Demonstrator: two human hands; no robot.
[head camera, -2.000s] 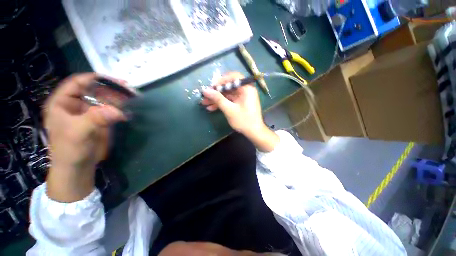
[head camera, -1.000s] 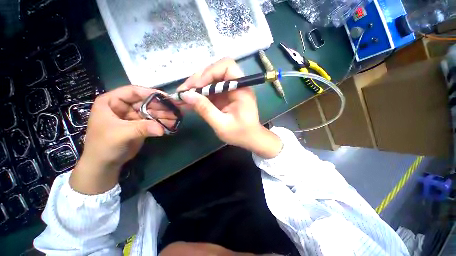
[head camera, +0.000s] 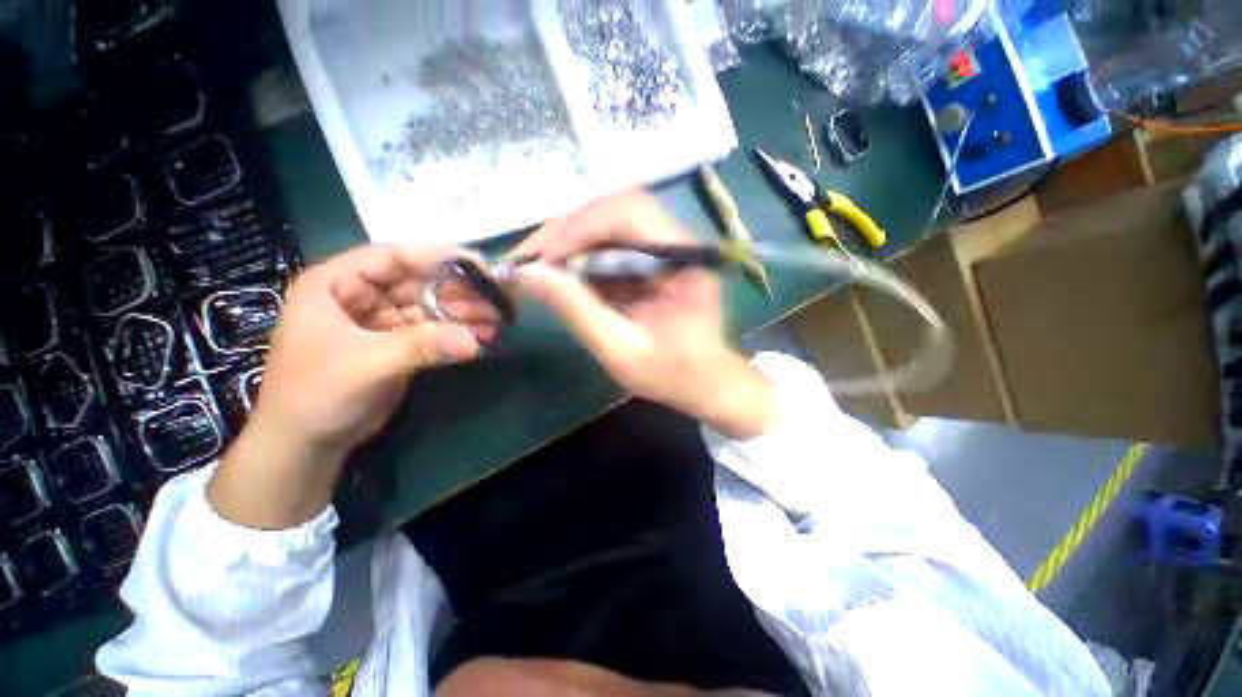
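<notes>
My left hand (head camera: 357, 347) holds an open rounded-rectangle watch case frame (head camera: 477, 302), tilted, between thumb and fingers above the mat. My right hand (head camera: 654, 306) grips a pick-up pen (head camera: 640, 260) with a clear hose at its rear. The pen is blurred, and its front end is at the frame's right side; the exact tip is hidden. The white parts tray (head camera: 357, 177) lies beyond my hands, with tiny grey specks in its larger section and darker specks in the smaller one.
A black blister tray (head camera: 143, 320) with frames lies left. Right of the parts tray are a slim pointed tool (head camera: 733, 218), yellow-and-black pliers (head camera: 824, 204), a thin rod (head camera: 810, 140) and a small dark ring (head camera: 849, 134). Further right are a blue box (head camera: 1001, 123), plastic bags (head camera: 851, 48) and cardboard boxes (head camera: 1103, 320).
My left hand first brought the frame right to meet the pen, as my right hand turned the pen toward it. Since then the frame stays at the pen's front; the pen and hose have blurred.
</notes>
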